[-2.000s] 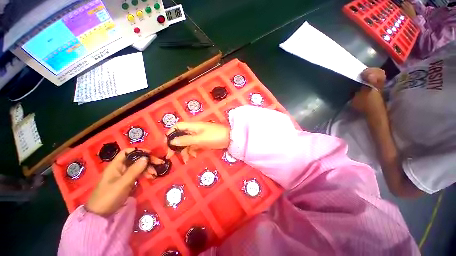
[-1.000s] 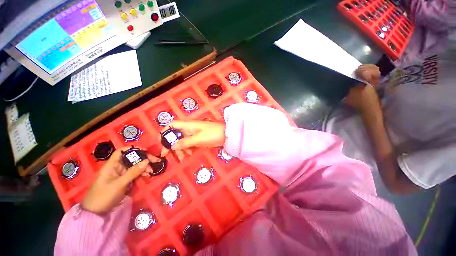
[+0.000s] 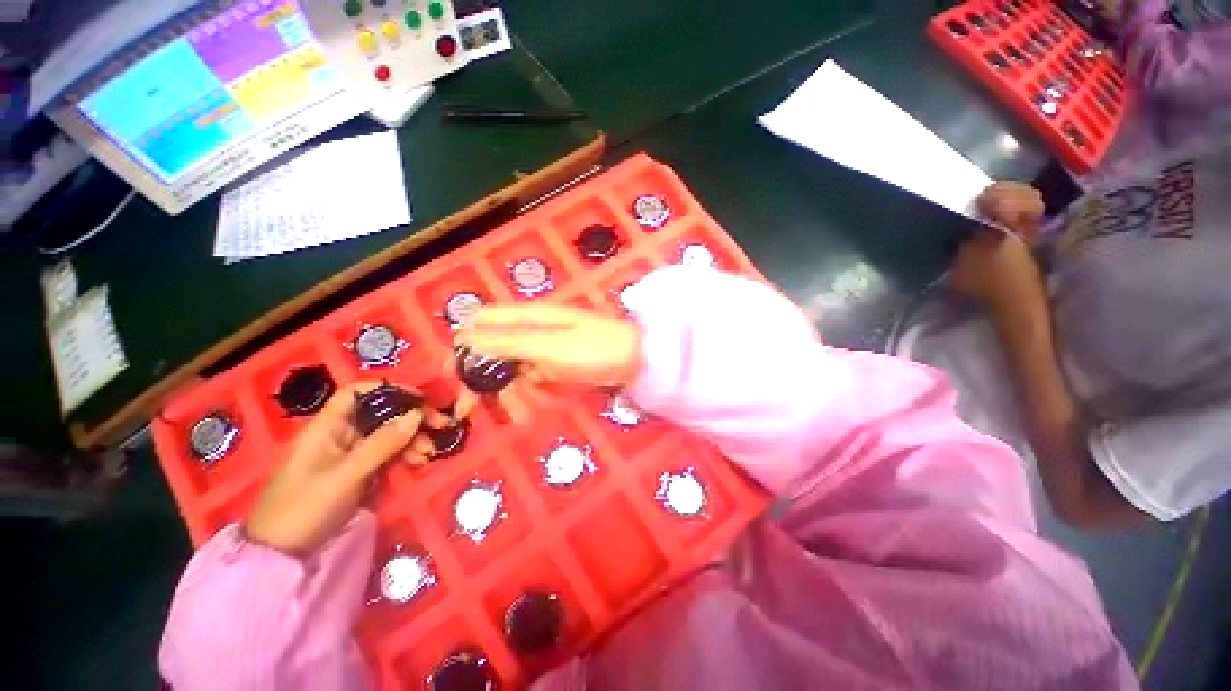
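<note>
The red compartment tray (image 3: 614, 540) lies at the bench's near edge. My left hand (image 3: 319, 473) holds a dark watch head (image 3: 388, 406) between thumb and fingers above the tray's left part. My right hand (image 3: 554, 347) holds another dark watch head (image 3: 483, 367), its fingers partly covering it. A third dark watch head (image 3: 447, 432) shows just below and between my hands; the left fingertips overlap its edge. Light-faced watch heads (image 3: 477, 509) and dark ones (image 3: 533, 620) sit in other compartments. My right forearm hides part of the tray.
A tester with a coloured screen (image 3: 216, 84) and buttons stands at the back left. Written sheets (image 3: 313, 197) and a thin dark stick (image 3: 513, 116) lie beside it. A wooden strip (image 3: 338, 281) runs behind the tray. On the right, a person holds white paper (image 3: 878, 141) near another red tray (image 3: 1015, 97).
Both held watch heads have tilted, so the whitish squares seen a second ago no longer show. The hands stay close together over the tray. The whole view has shifted slightly.
</note>
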